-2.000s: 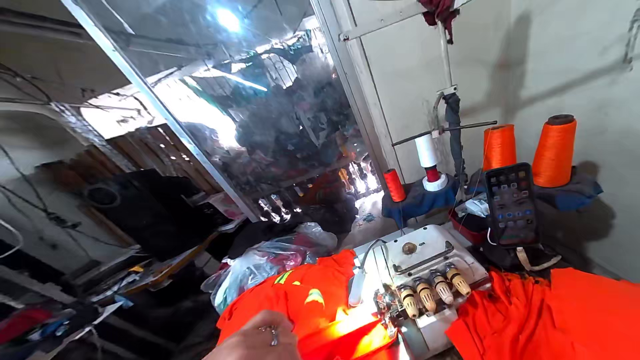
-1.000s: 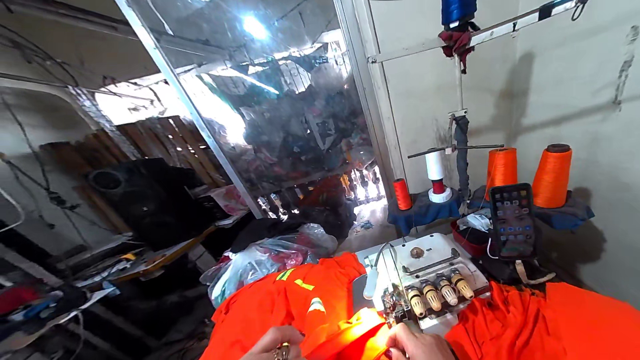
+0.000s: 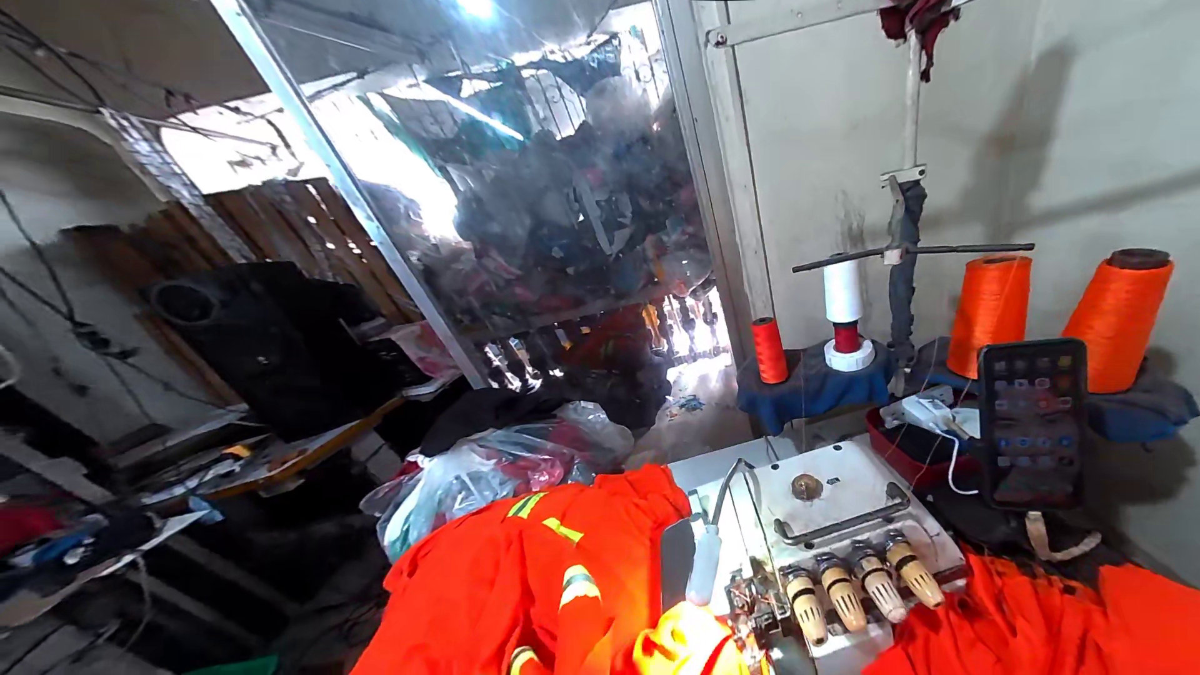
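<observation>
Neither of my hands shows in the head view. An orange garment with yellow and silver reflective strips (image 3: pixel 525 562) lies left of an overlock sewing machine (image 3: pixel 834 497), its brightly lit edge against the needle and presser-foot area (image 3: pixel 755 600). Several tension dials (image 3: pixel 848 591) line the machine's front. More orange fabric (image 3: pixel 1041 619) is heaped to its right. Behind the machine stand large orange thread cones (image 3: pixel 989 314), a small red-orange spool (image 3: pixel 769 352) and a white thread cone (image 3: pixel 843 291).
A smartphone (image 3: pixel 1031 422) stands upright right of the machine, near a white plug adapter with a cable (image 3: pixel 928 412). Plastic bags of cloth (image 3: pixel 487 478) lie behind the garment. A black loudspeaker (image 3: pixel 272 347) and a cluttered wooden table (image 3: pixel 309 455) are at the left, beside a metal-framed glass panel (image 3: pixel 562 187).
Both hands, on the orange fabric in front of the machine one second ago, have left the view. Two seconds ago only one hand was visible, at the garment's lower edge.
</observation>
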